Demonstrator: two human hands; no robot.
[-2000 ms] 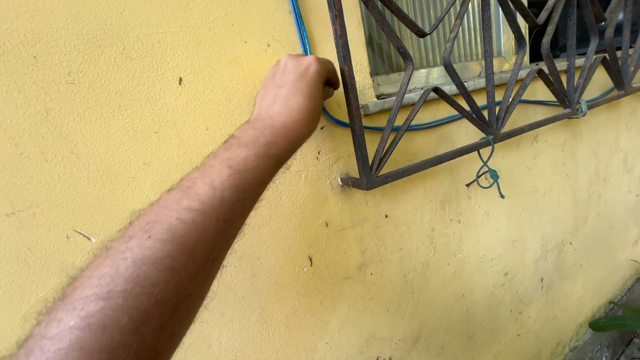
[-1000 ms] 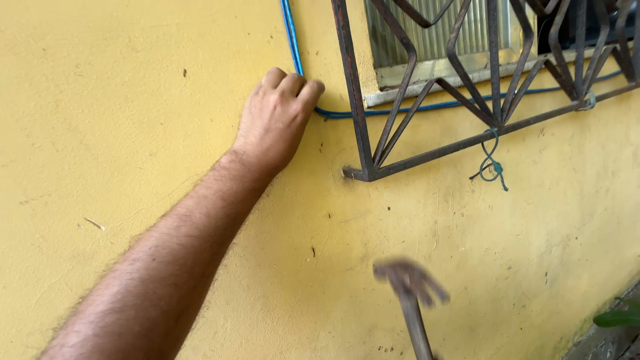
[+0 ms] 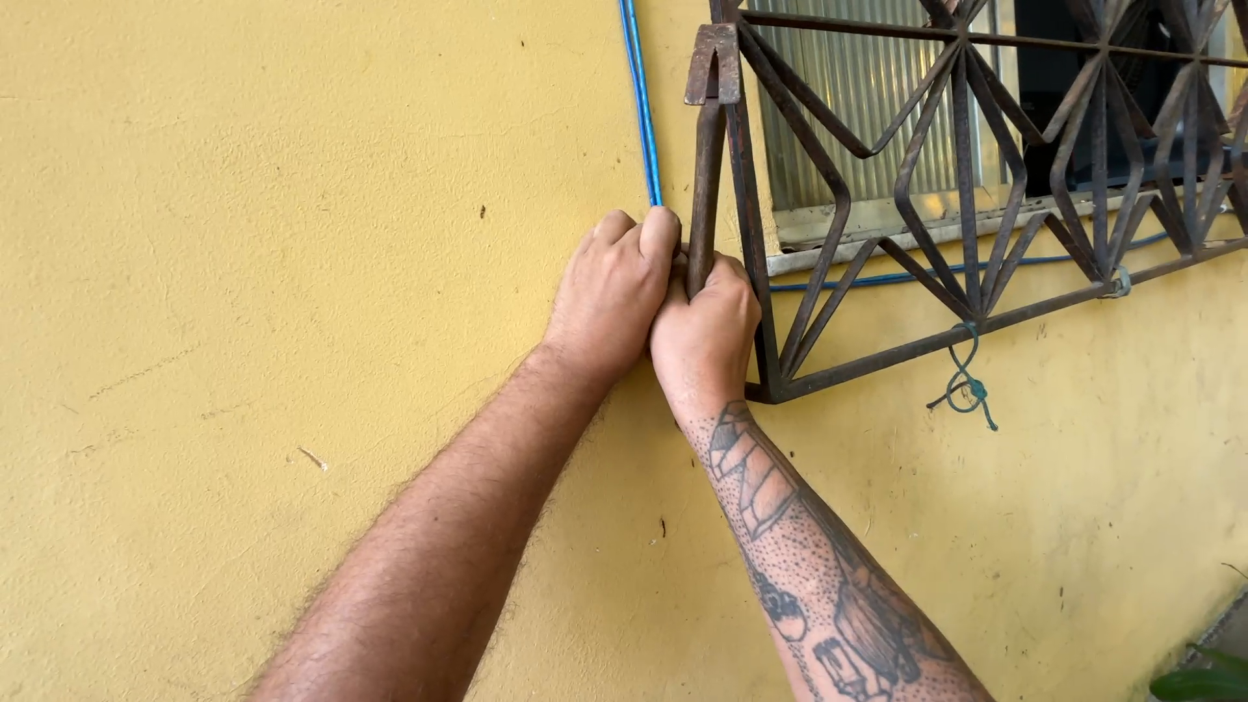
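Observation:
My left hand (image 3: 619, 288) is closed on the blue cable (image 3: 643, 107) against the wall, just left of the window grille. The cable runs down from the top edge to my fingers, and more of it passes behind the grille below the sill. My right hand (image 3: 707, 336) grips the handle of a rusty claw hammer (image 3: 712, 68), which stands upright with its head above both hands. The two hands touch. What lies between them and the wall is hidden.
A rusty iron window grille (image 3: 877, 356) juts out close to the right of my hands. A green cord (image 3: 965, 390) hangs knotted from its bottom bar. Behind it are a pale sill (image 3: 829, 252) and ribbed glass. Yellow wall (image 3: 292, 244) spreads left and below; leaves (image 3: 1204, 678) show bottom right.
My right hand has come into view with the hammer, which was lower a second ago, and is now up against my left hand. My left hand stays at the cable beside the grille.

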